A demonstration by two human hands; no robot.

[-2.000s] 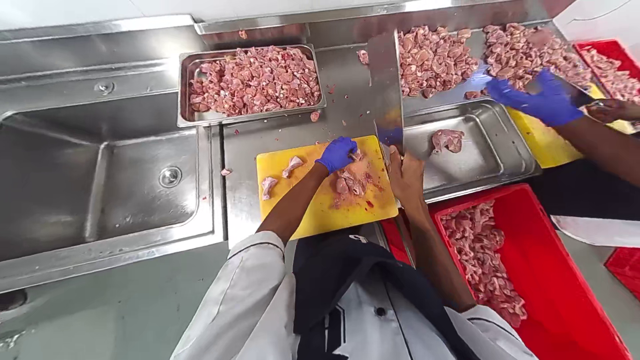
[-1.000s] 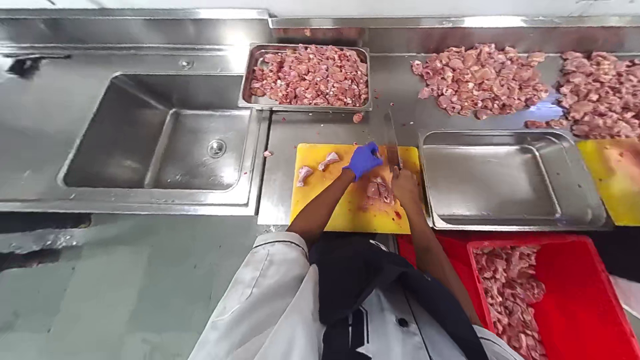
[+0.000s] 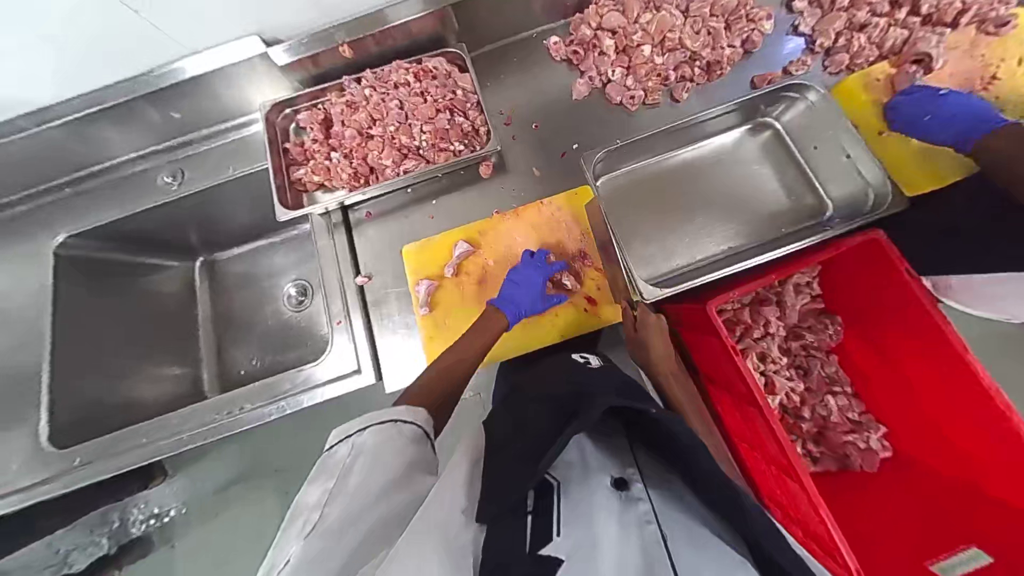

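My left hand (image 3: 528, 288), in a blue glove, rests over the yellow cutting board (image 3: 496, 352), its fingers around a piece of raw meat (image 3: 569, 280). My bare right hand (image 3: 649, 336) grips the handle of a large knife (image 3: 608, 250), whose blade lies along the board's right edge, beside the steel pan. Two small pieces with bone, which look like chicken joints (image 3: 459, 258), lie on the left part of the board. Red scraps and stains mark the board near the knife.
A steel tray of cut meat (image 3: 392, 128) stands behind the board, left of a meat pile (image 3: 656, 48). A steel pan (image 3: 720, 176) is at right, above a red crate (image 3: 920, 384) holding meat. The sink (image 3: 192, 312) is left. A co-worker's gloved hand (image 3: 944, 116) touches another board.
The meat piece lifted out of the co-worker's side of the pan is gone since the oldest frame. My left hand has moved closer over the meat on the board. The view has turned.
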